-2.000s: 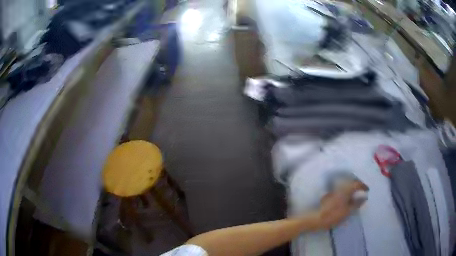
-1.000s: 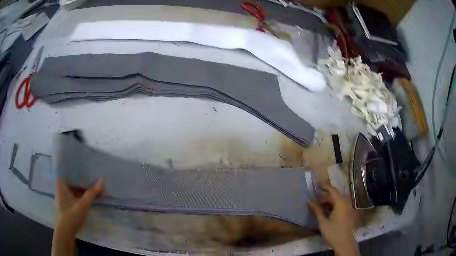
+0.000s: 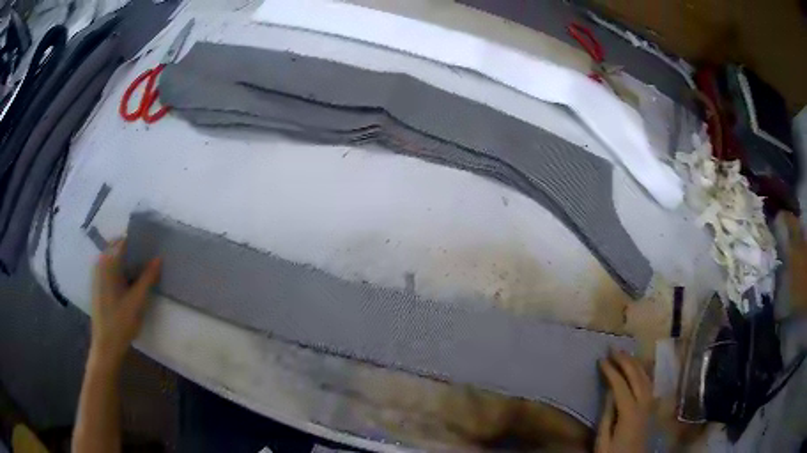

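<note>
A long grey garment piece (image 3: 372, 310) lies flat along the near edge of the pressing table. My left hand (image 3: 124, 287) is on its left end, thumb and fingers spread at the edge. My right hand (image 3: 626, 398) rests its fingertips on the right end; whether either hand pinches the cloth is hard to tell. A stack of grey pieces (image 3: 398, 115) lies mid-table, with white interlining strips (image 3: 495, 66) behind it. The steam iron (image 3: 730, 363) stands just right of my right hand.
Red-handled scissors (image 3: 146, 93) lie left of the stack; red loops (image 3: 586, 42) show at the back. Cream offcuts (image 3: 734, 217) heap at the right. Small dark strips lie at the left (image 3: 97, 206) and beside the iron (image 3: 678, 311). Dark folded garments (image 3: 53, 142) fill the left edge.
The view has turned left. The near grey piece, lifted at its left end a second ago, now lies flat. Two seconds ago the view showed the aisle and a yellow stool.
</note>
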